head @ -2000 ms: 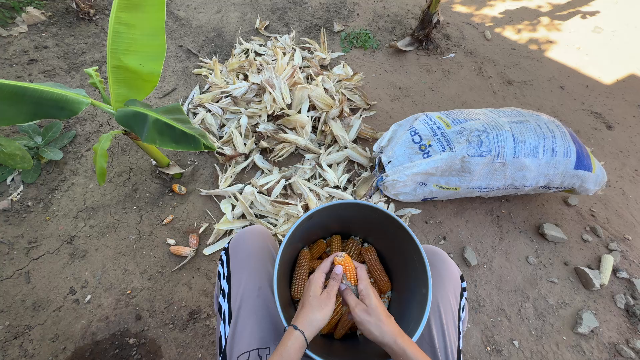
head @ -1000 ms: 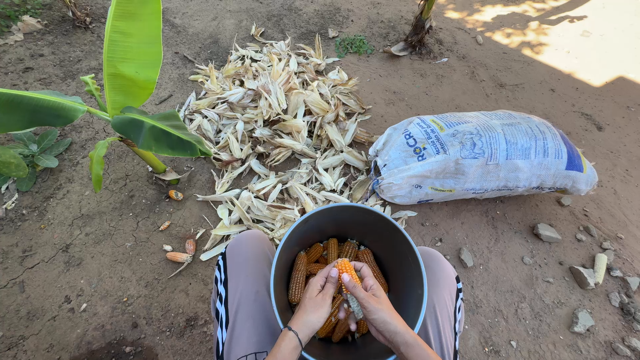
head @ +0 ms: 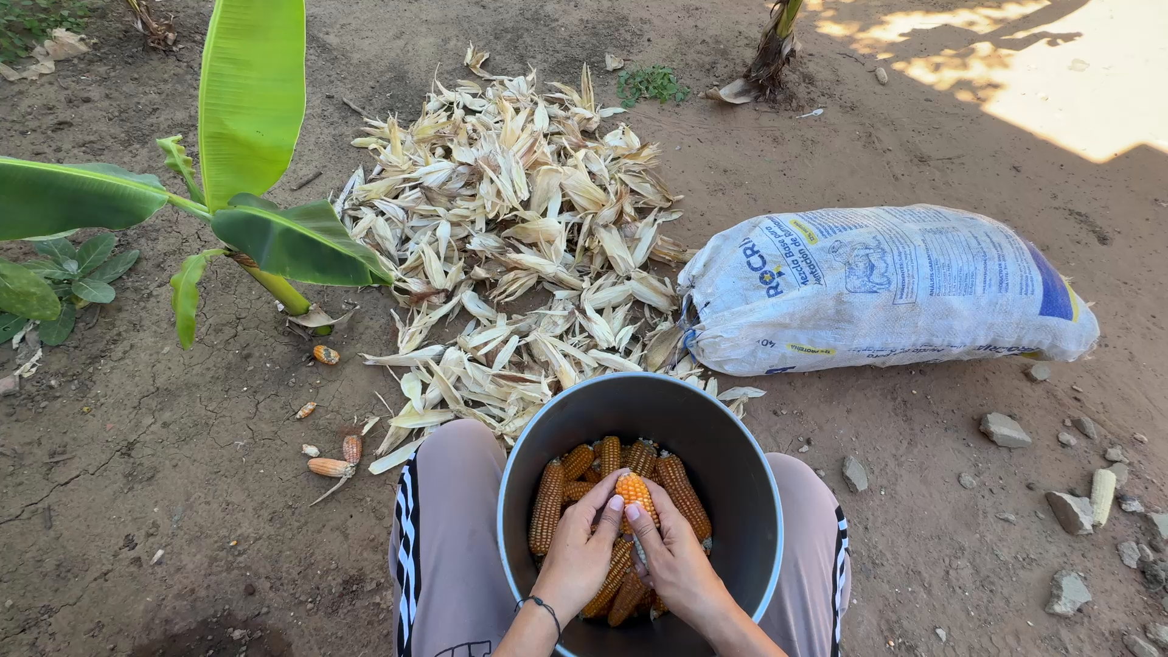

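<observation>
Between my knees stands a deep dark round pot (head: 744, 493) with several dried orange corn cobs (head: 547, 506) inside. Over its opening, my left hand (head: 584, 543) and my right hand (head: 671, 547) hold one bright orange corn cob (head: 636, 495) together, both thumbs pressed on its kernels. The lower part of this cob is mostly hidden by my fingers; a pale patch shows near my right hand. A dark cord bracelet circles my left wrist.
Beyond the pot lies a heap of dry corn husks (head: 538, 237). A tied white woven sack (head: 894, 287) lies to its right, a young banana plant (head: 274, 283) grows at left. Small cobs (head: 331, 467) and stones (head: 1069, 513) lie on the dirt, with a bare cob (head: 1102, 495).
My hands stay over the pot with the cob between them; only the fingers and thumbs have shifted slightly on it.
</observation>
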